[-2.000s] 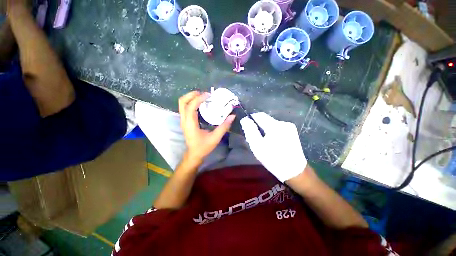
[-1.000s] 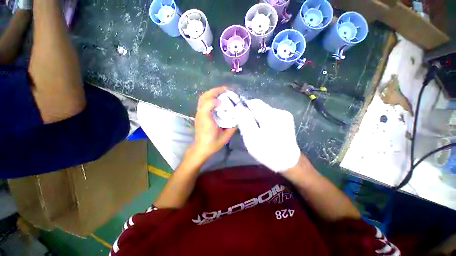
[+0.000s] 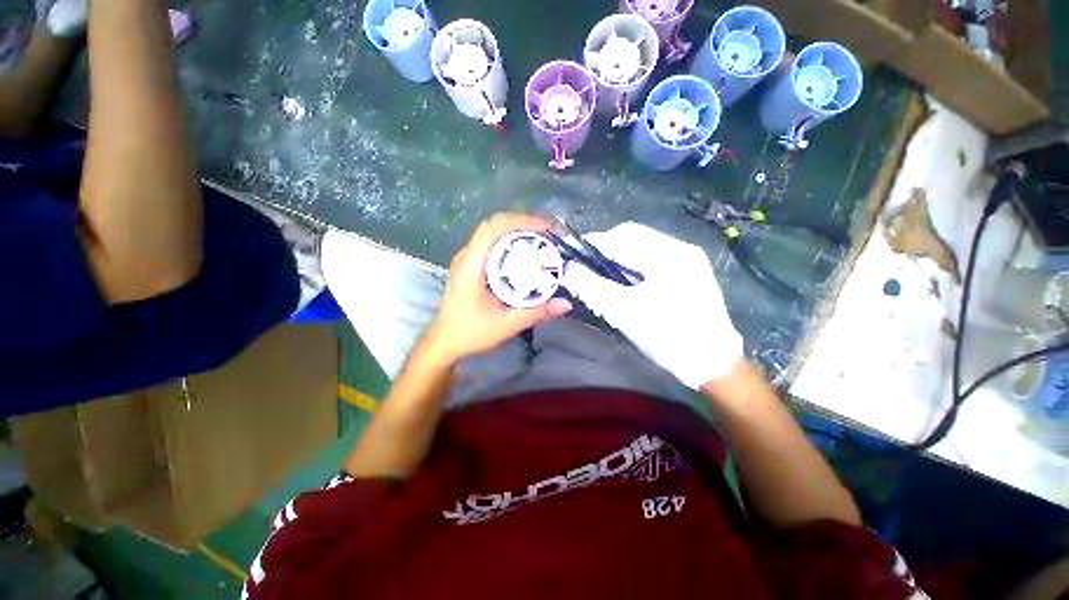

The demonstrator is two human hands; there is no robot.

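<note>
A white round plastic housing (image 3: 524, 268) with a spoked centre faces up in front of my chest. My bare left hand (image 3: 471, 293) is wrapped around its left side, thumb at the lower rim. My right hand (image 3: 656, 293), in a white glove, holds a slim black hand tool (image 3: 600, 260) like tweezers. The tool's tip is at the upper right rim of the housing; exact contact cannot be told.
Several blue, white and purple housings (image 3: 559, 103) stand along the far bench. Cutters (image 3: 727, 218) lie right of my hands. A cable (image 3: 964, 340) crosses the white surface at right. A person's arm (image 3: 143, 164) is at left, above a cardboard box (image 3: 246, 428).
The housing has turned so its open, spoked mouth faces up. My gloved hand has moved back a little to the right, showing more of the black tool. The neighbour's arm has moved.
</note>
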